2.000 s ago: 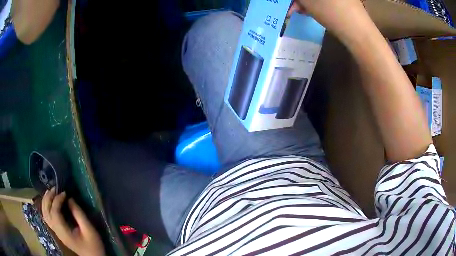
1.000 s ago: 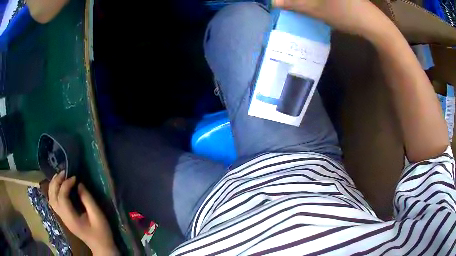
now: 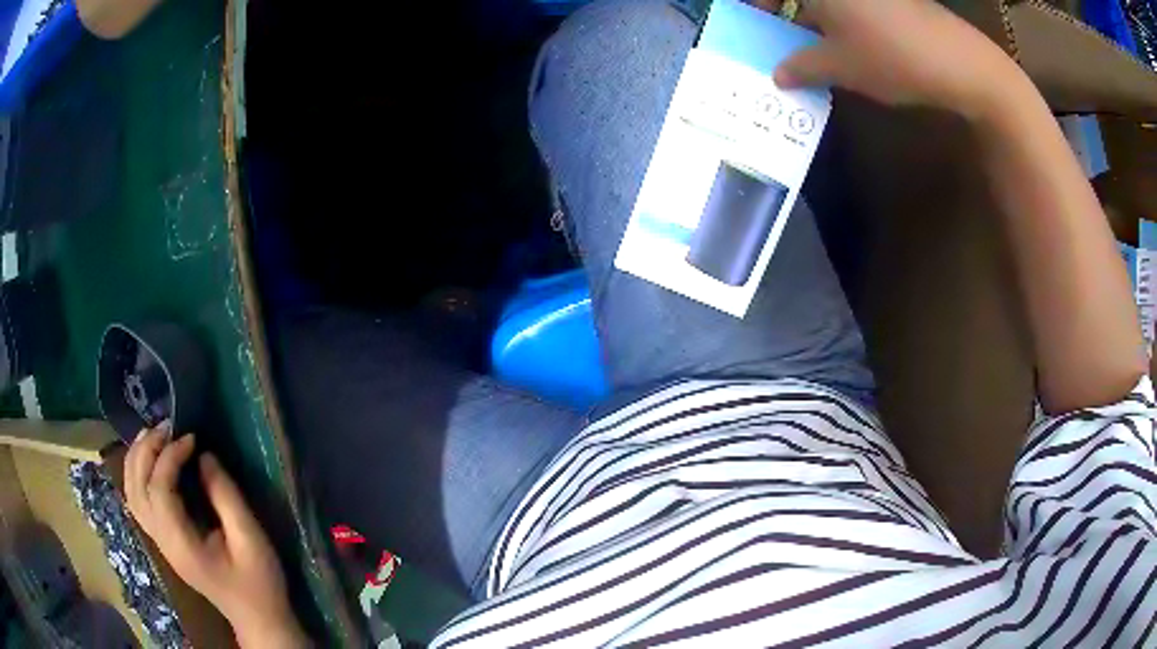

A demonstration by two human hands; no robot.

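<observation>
A dark grey humidifier housing [image 3: 140, 384] rests on the green-topped bench at the left, its hollow end facing me with a central post inside. My left hand [image 3: 203, 533] is just below it, fingertips at the rim and thumb apart. I cannot tell whether the fingertips press on it. My right hand [image 3: 888, 57] grips the upper end of a white and light blue retail box [image 3: 717, 178] over my thigh. The box is tilted, with a dark cylinder picture facing up. My fingers partly hide its top end.
A cardboard tray [image 3: 57, 437] with small fittings [image 3: 133, 558] and dark housings is at the lower left. A large brown carton [image 3: 945, 368] stands at my right, with printed boxes at the right edge. A bright blue stool [image 3: 552, 336] shows beyond my leg. Another person's arm [image 3: 114, 13] is at the upper left.
The retail box has turned in my right hand, so a different printed face shows, and the fingers have shifted on it. My left hand has stayed beside the housing. The view has shifted slightly.
</observation>
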